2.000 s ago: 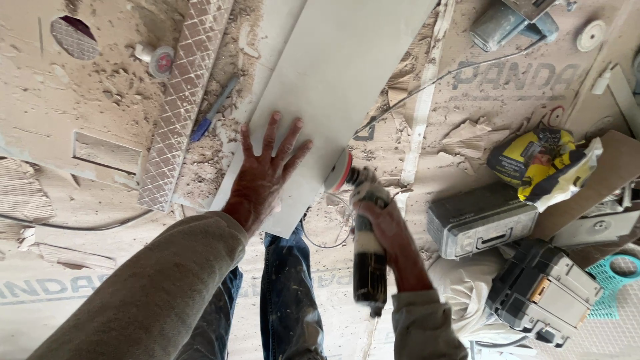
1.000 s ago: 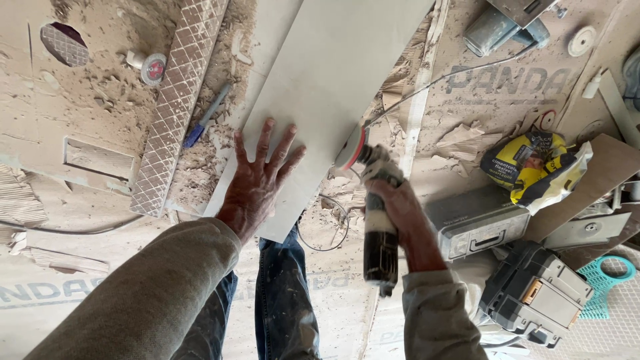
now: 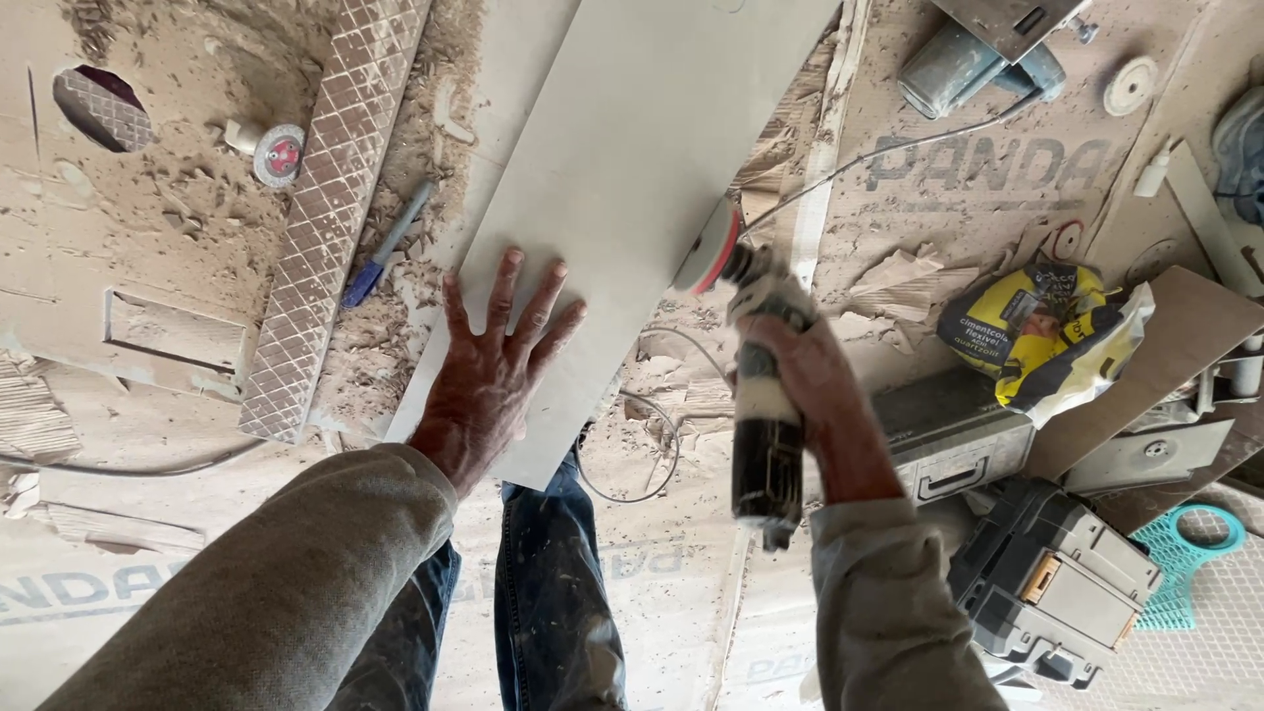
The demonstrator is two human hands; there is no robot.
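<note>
A long pale tile plank point(image 3: 632, 158) lies slanting across the middle of the view, its lower end above my jeans. My left hand point(image 3: 494, 370) rests flat on its lower left part, fingers spread, holding nothing. My right hand point(image 3: 795, 355) is closed around the body of an angle grinder point(image 3: 765, 425), whose rear end points down. The grinder's round disc with a red rim point(image 3: 716, 247) is at the plank's right edge, tilted; the exact contact cannot be told. The power cable loops beside the tool.
A strip of tile with a lattice back point(image 3: 331, 217), a blue marker point(image 3: 380, 252) and a small disc point(image 3: 278, 155) lie left. Right are a circular saw point(image 3: 973, 69), a yellow and black bag point(image 3: 1047, 326), a grey case point(image 3: 958, 444) and a black toolbox point(image 3: 1057, 573).
The grinder first moved up along the plank's right edge with my right hand; its disc has since stayed by that edge. My left hand has stayed on the plank.
</note>
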